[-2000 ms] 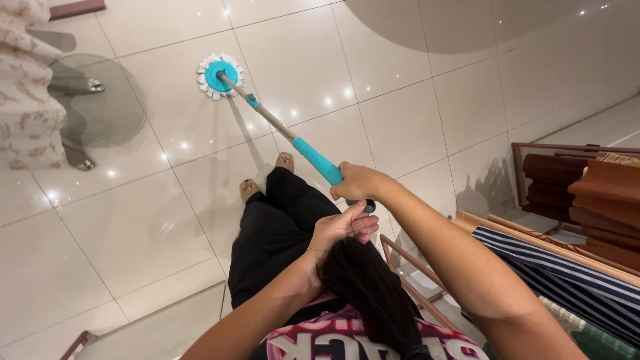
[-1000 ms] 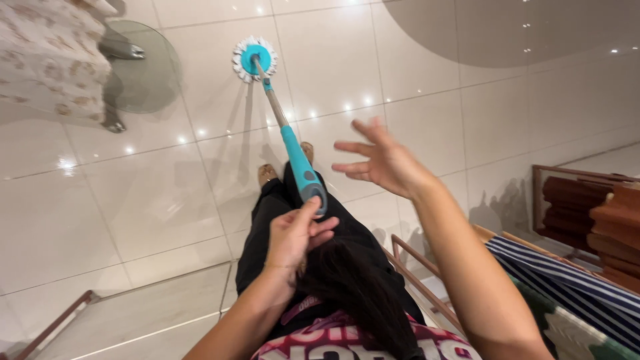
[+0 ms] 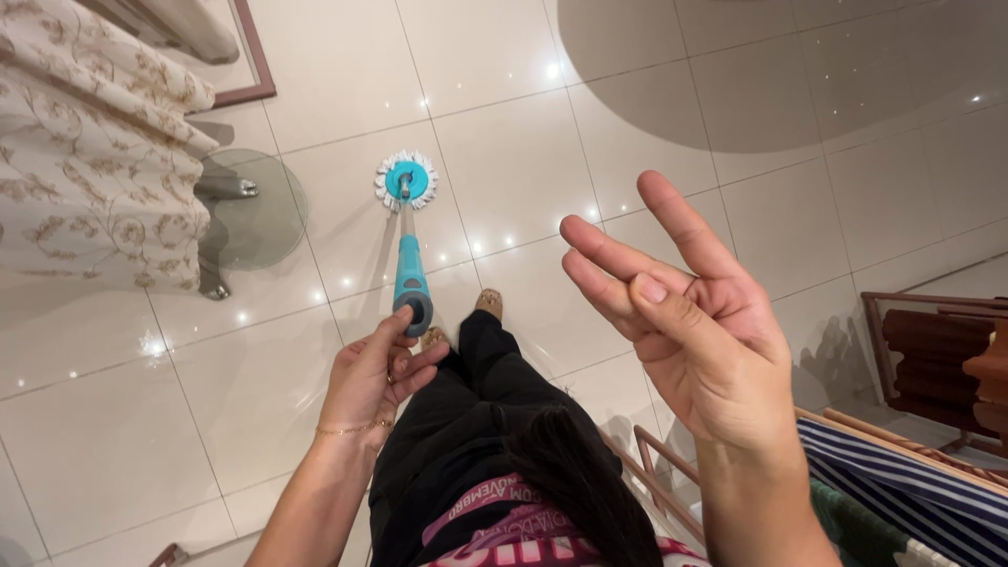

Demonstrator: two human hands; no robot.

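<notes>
A round mop with a turquoise and grey handle (image 3: 410, 264) stands on the tiled floor, its white fringed head (image 3: 405, 181) resting on the tiles ahead of my feet. My left hand (image 3: 382, 366) holds the grey looped end of the handle between thumb and fingers; a thin bracelet is on the wrist. My right hand (image 3: 685, 315) is raised to the right of the mop, palm up and holding nothing. Its thumb is folded over the palm, and several fingers stretch out apart.
A floral-patterned cloth (image 3: 102, 157) hangs at the left above metallic feet on a round glass base (image 3: 256, 209). At the lower right, striped fabric (image 3: 906, 480) hangs by a metal rack (image 3: 874, 339) with brown fabrics. Beige tiles (image 3: 504, 142) reflect small lights.
My right hand has let go of the mop handle, which it held two seconds ago, and moved away to the right. My left hand now holds the handle's end alone. The mop handle stands more upright.
</notes>
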